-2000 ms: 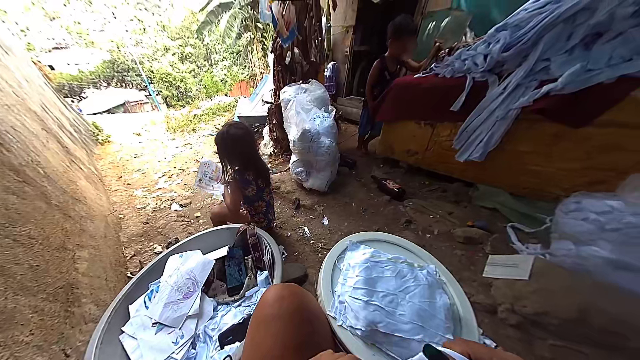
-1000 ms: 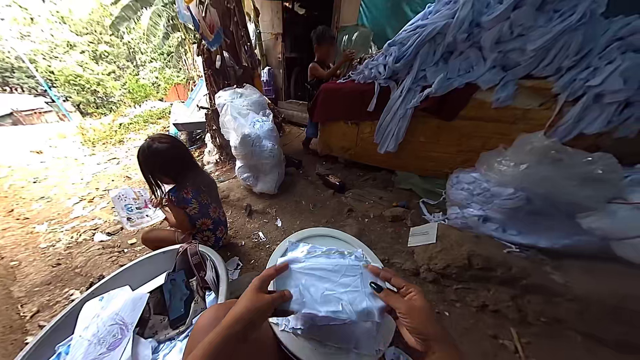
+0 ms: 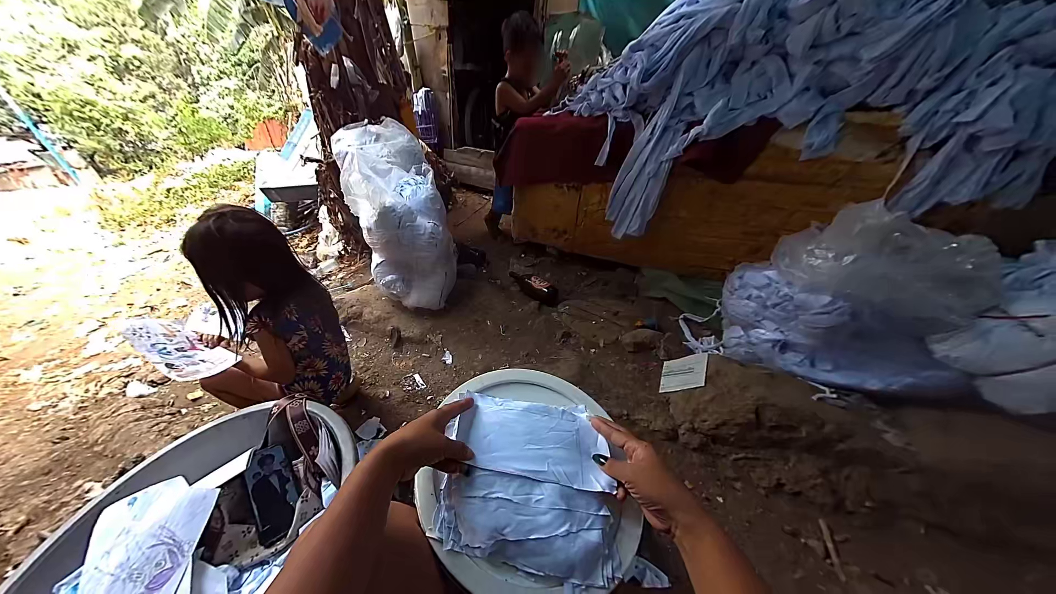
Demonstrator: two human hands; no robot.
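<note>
A stack of light blue fabric pieces (image 3: 528,516) lies on a round white plastic lid or stool top (image 3: 631,528) in front of me. My left hand (image 3: 425,441) pinches the left edge of the uppermost fabric piece (image 3: 528,437), thumb on top. On its right edge, my right hand (image 3: 648,474) grips the same piece between thumb and fingers. That piece lies flat over the far part of the stack. A large grey basin (image 3: 177,450) at lower left holds drawn-on papers (image 3: 144,536), a dark phone-like object (image 3: 271,493), a patterned strap and blue cloth.
A person (image 3: 272,322) crouches at left with a printed sheet. Another person (image 3: 524,91) stands behind a wooden platform (image 3: 643,223) heaped with blue fabric strips (image 3: 792,74). Filled plastic bags (image 3: 400,214) stand near a trunk and at right. A brown bottle (image 3: 535,288) lies on the dirt.
Two seconds ago my hands were at the bottom edge of view; one second ago they held the fabric piece over the stack. The crouching person's sheet has shifted. The view has turned right.
</note>
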